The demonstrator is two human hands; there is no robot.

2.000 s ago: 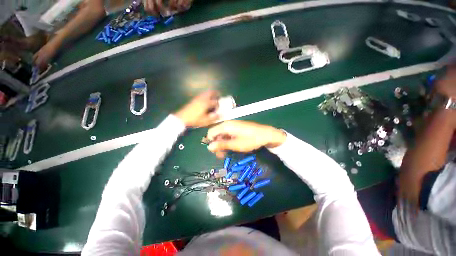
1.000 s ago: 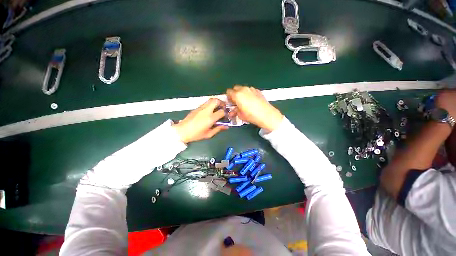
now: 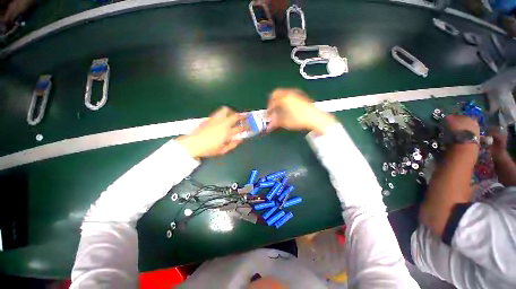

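Note:
A whitish device housing with a blue battery cell in its block end is held between my hands above the near white strip. My left hand grips its left part, so the loop is mostly hidden. My right hand is at its right end, blurred, with the fingertips at the block end. Below my hands lies a pile of blue battery cells with flat grey circuit boards. Dark lead wires fan out to the left and end in small round parts.
Filled housings lie on the belt at left. Several housings lie at the far side. A component heap lies at right beside a neighbour's arm. A black object stands at the left edge.
The housing between my hands now shows blue in its block end. My right hand has shifted slightly right. Another housing with blue has appeared at the far side. The neighbour's hand has moved.

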